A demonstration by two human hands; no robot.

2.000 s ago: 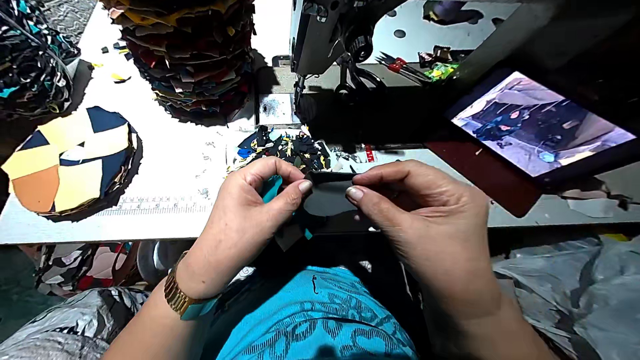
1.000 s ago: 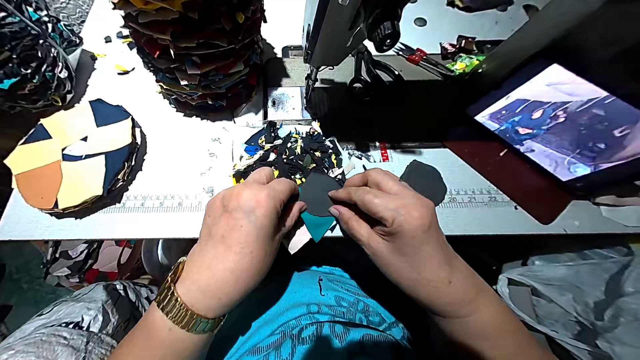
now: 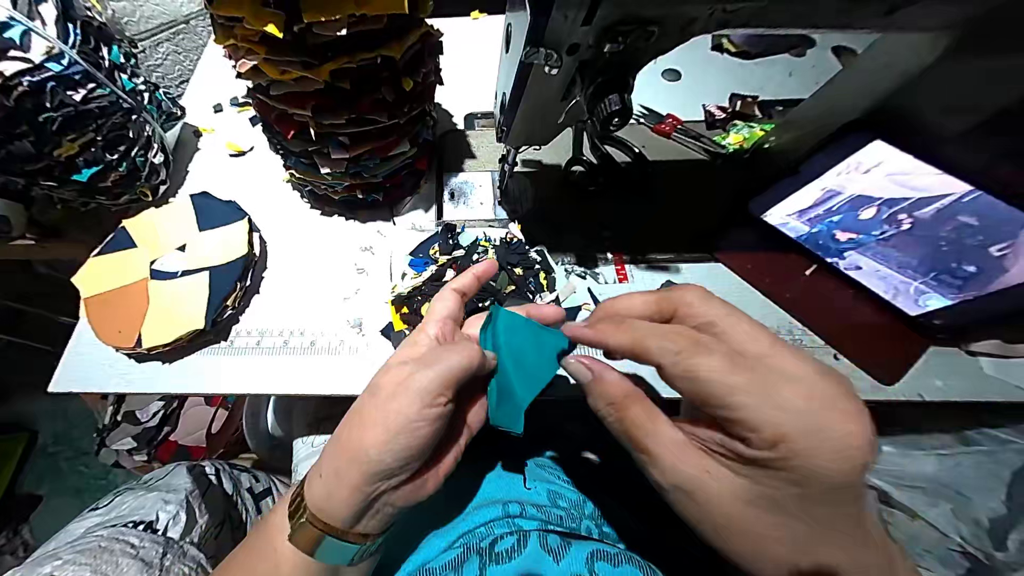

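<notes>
A teal fabric scrap (image 3: pixel 524 368) lies across the fingers of my left hand (image 3: pixel 416 408), whose thumb presses its left edge and whose index finger points out. My right hand (image 3: pixel 720 416) pinches the right corner of that scrap between thumb and fingertips. Just beyond the hands is a pile of small dark, yellow and white fabric scraps (image 3: pixel 480 264), partly hidden by my left hand. The sewing machine's needle area (image 3: pixel 507 164) is above the pile, over a metal needle plate (image 3: pixel 470 196).
A round patchwork of yellow, orange and navy pieces (image 3: pixel 176 264) lies at left. Behind it rise a tall stack of fabric pieces (image 3: pixel 344 112) and a bundle of dark scraps (image 3: pixel 72 120). Scissors (image 3: pixel 600 156) lie beside the machine. A lit tablet (image 3: pixel 896 228) is at right.
The dark gray round piece earlier between my hands is no longer seen there. The teal scrap, partly covered before, now shows in full between my hands. My left index finger has stretched out.
</notes>
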